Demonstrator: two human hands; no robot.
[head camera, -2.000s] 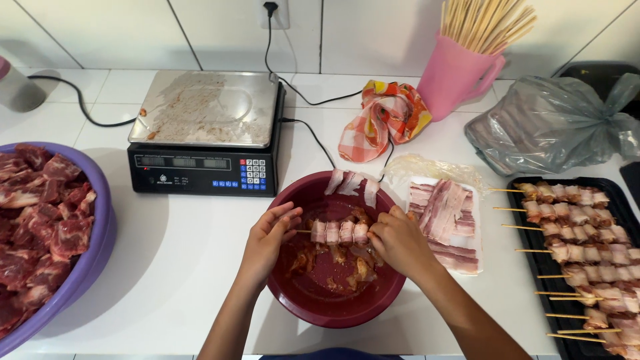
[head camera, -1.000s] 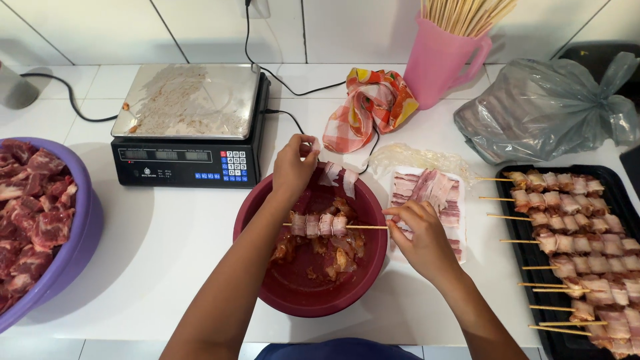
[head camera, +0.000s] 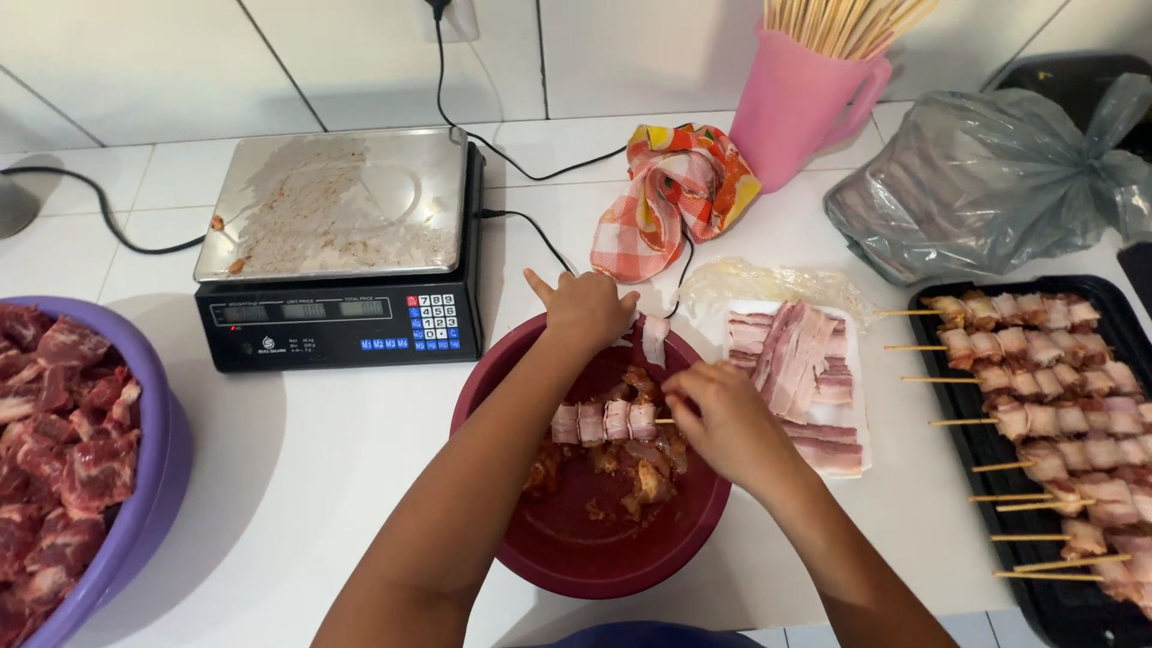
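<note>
A dark red plastic bowl (head camera: 612, 571) holds pieces of seasoned meat (head camera: 648, 481). Across it lies a wooden skewer with bacon-wrapped pieces (head camera: 605, 422); its bare right end meets the fingertips of my right hand (head camera: 724, 418), which grip it. My left hand (head camera: 589, 315) is over the bowl's far left rim, beside bacon strips (head camera: 655, 340) draped on the rim; its fingertips are partly hidden, so what it holds is unclear. Right of the bowl, bacon slices (head camera: 796, 360) lie on a white tray (head camera: 850, 405).
A digital scale (head camera: 337, 324) stands behind left, a purple basin of raw meat (head camera: 166, 450) at far left. Behind are a crumpled cloth (head camera: 670, 202), a pink pitcher of sticks (head camera: 792, 108) and a grey plastic bag (head camera: 972, 189). A black tray (head camera: 1017, 531) of skewers lies right.
Two seconds ago both hands held the skewer's ends. My left hand has since gone to the bowl's far rim, and my right hand has moved in closer to the bacon-wrapped pieces than one second ago.
</note>
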